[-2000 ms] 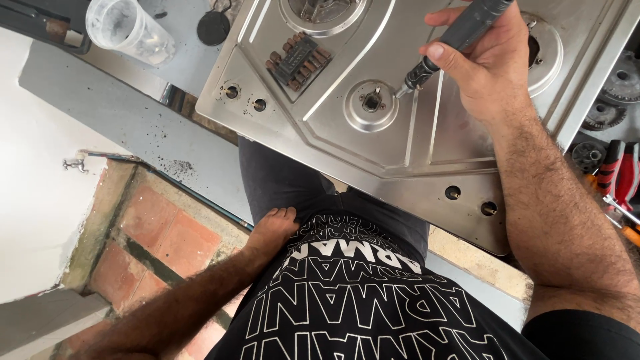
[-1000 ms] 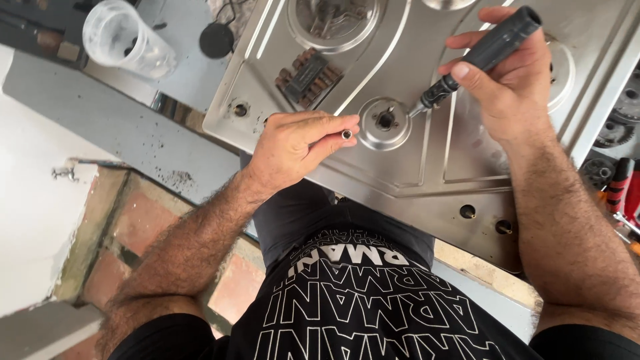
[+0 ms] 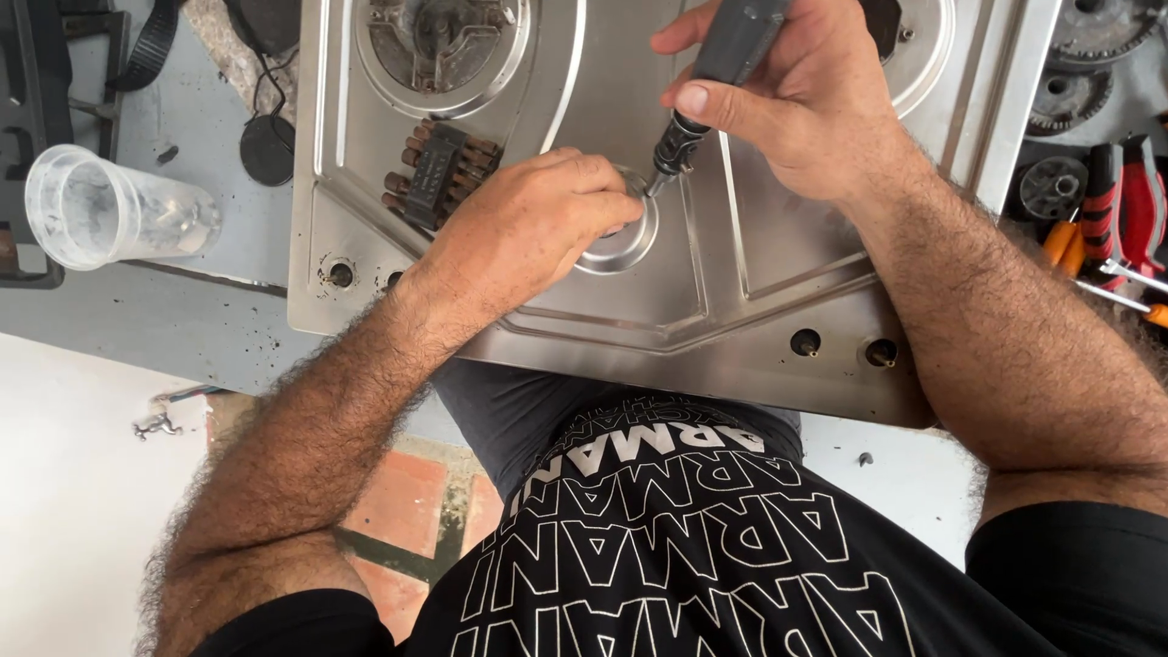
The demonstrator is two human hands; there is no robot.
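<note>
A stainless steel gas cooktop (image 3: 630, 342) lies before me. My right hand (image 3: 776, 109) grips a dark-handled ratchet screwdriver (image 3: 721, 68), its tip at the small round burner seat (image 3: 646, 239). At that same seat are the fingertips of my left hand (image 3: 529, 224), bent down over its centre; whatever they hold or touch there is hidden beneath them. Left of my left hand, a black holder with several screwdriver bits (image 3: 440, 173) rests on the cooktop, near the larger burner opening (image 3: 443, 41).
A clear plastic cup (image 3: 119, 208) with small parts inside lies tilted at the left, near a round black burner cap (image 3: 267, 150). Red-and-black pliers (image 3: 1104, 205), orange-handled screwdrivers (image 3: 1063, 242) and metal burner rings (image 3: 1069, 100) are at the right. Valve stems (image 3: 881, 353) poke through holes along the front edge.
My left hand was low by my lap, then came up holding a small metal cylindrical piece; now its fingers are down at the burner seat. The screwdriver has stayed in my right hand.
</note>
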